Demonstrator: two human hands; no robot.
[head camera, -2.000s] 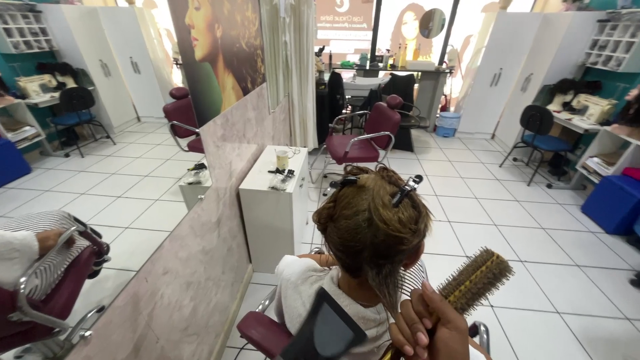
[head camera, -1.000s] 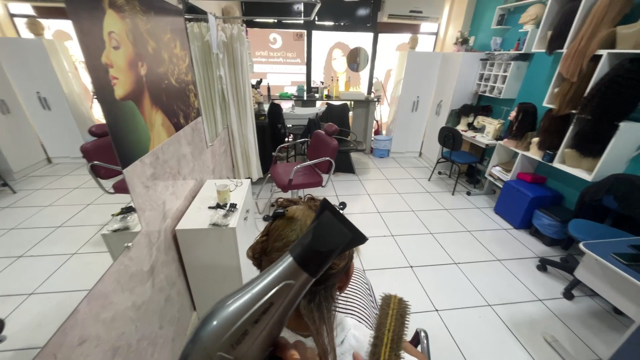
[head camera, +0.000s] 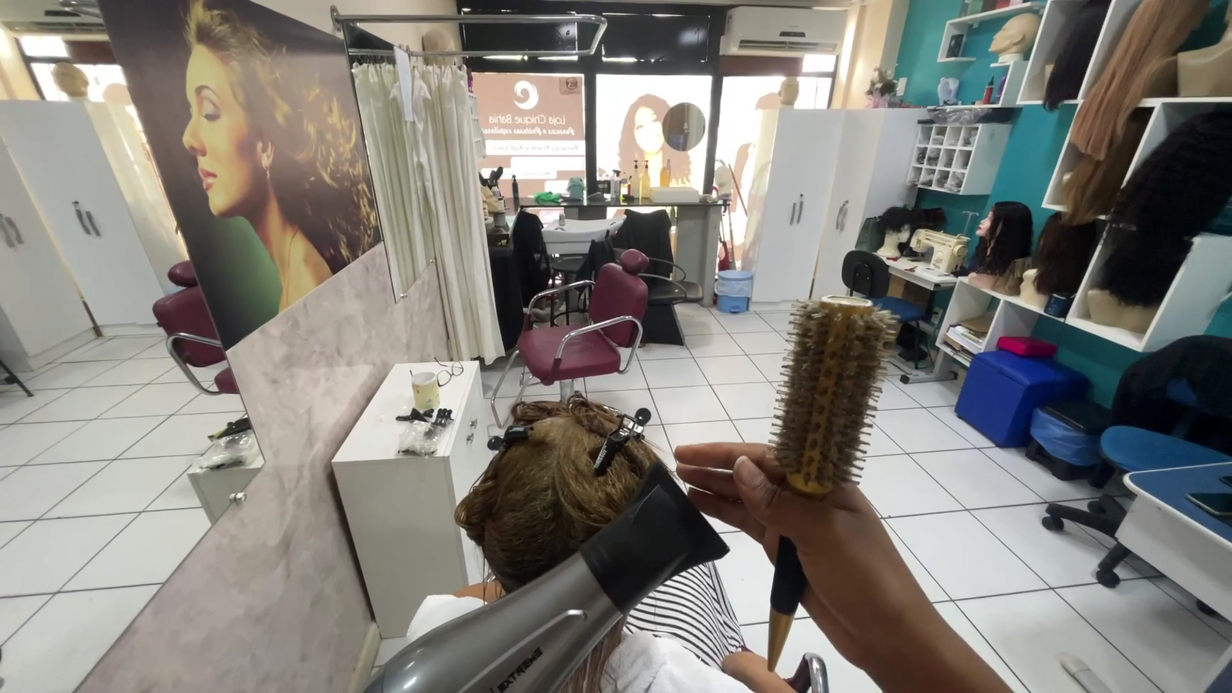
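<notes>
My right hand (head camera: 818, 529) holds a round hairbrush (head camera: 833, 395) with a golden barrel upright by its dark handle, to the right of a seated person's head. Some of its fingers reach toward the hair. A grey hair dryer (head camera: 500, 626) with a black nozzle (head camera: 654, 544) slants up from the bottom edge, in front of the back of the head; my left hand is not visible. The person's brown hair (head camera: 553, 481) is pinned up with black clips (head camera: 621, 441), and some strands hang down behind the dryer. A white towel and a striped garment (head camera: 683, 606) cover the shoulders.
A white cabinet (head camera: 404, 472) with a cup (head camera: 424, 391) and clips stands at left beside the mirrored wall. Ahead is a burgundy salon chair (head camera: 577, 337). At right are a blue box (head camera: 1020, 397), an office chair, a table (head camera: 1189, 510) and shelves of wigs (head camera: 1179, 192).
My right hand has raised the brush from low beside the head to upright at the right. Two seconds ago it was at a lock of hair. The dryer has moved lower, and the view has shifted.
</notes>
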